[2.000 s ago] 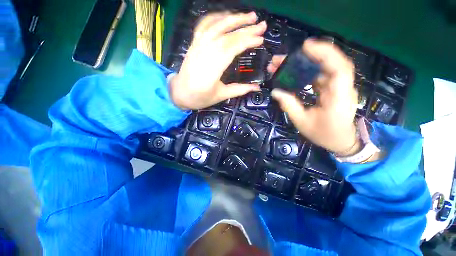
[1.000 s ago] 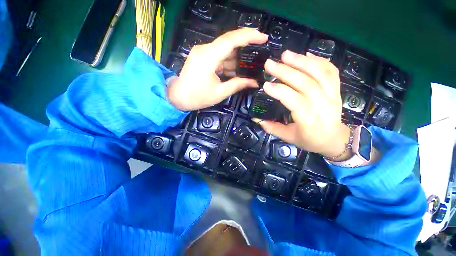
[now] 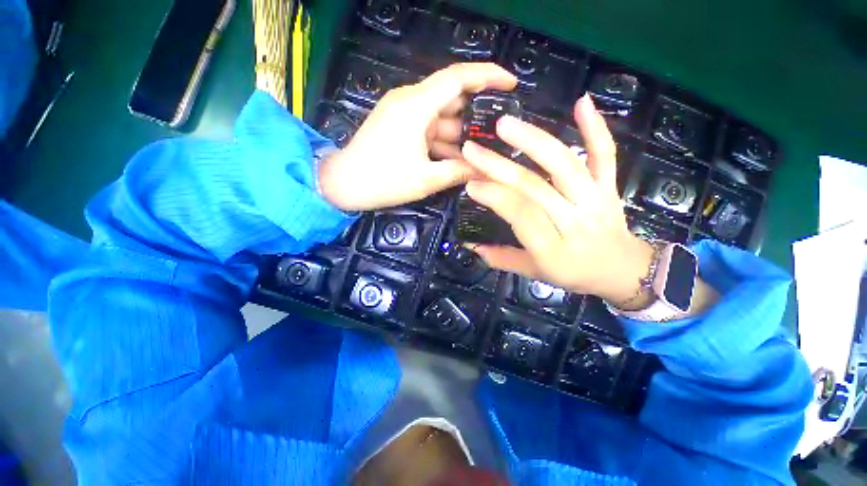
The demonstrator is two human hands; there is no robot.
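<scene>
My left hand [image 3: 404, 142] holds a black smartwatch body [image 3: 487, 116] between fingertips and thumb, its screen up with small white and red text lines. My right hand [image 3: 561, 209] holds a second dark watch body [image 3: 478, 224] with faint greenish-yellow text, between its thumb and fingers. A fingertip of my right hand lies at or over the first watch's lower right edge; touching cannot be told. Below both hands is the black blister tray [image 3: 601, 311], whose pockets hold several watch bodies, most with the ringed sensor side up, such as one at the lower left [image 3: 372, 293].
A smartphone [image 3: 183, 63] lies on the green mat at the upper left, beside a cream bundle [image 3: 272, 52] and a yellow strip [image 3: 299, 66]. White paper sheets [image 3: 825, 294] and loose watches [image 3: 837, 395] are at the right edge. A pink-strapped watch [image 3: 676, 278] is on my right wrist.
My right hand has moved left and down from its place two seconds ago, bringing its watch body below the left one. My left hand has shifted slightly, still with its watch.
</scene>
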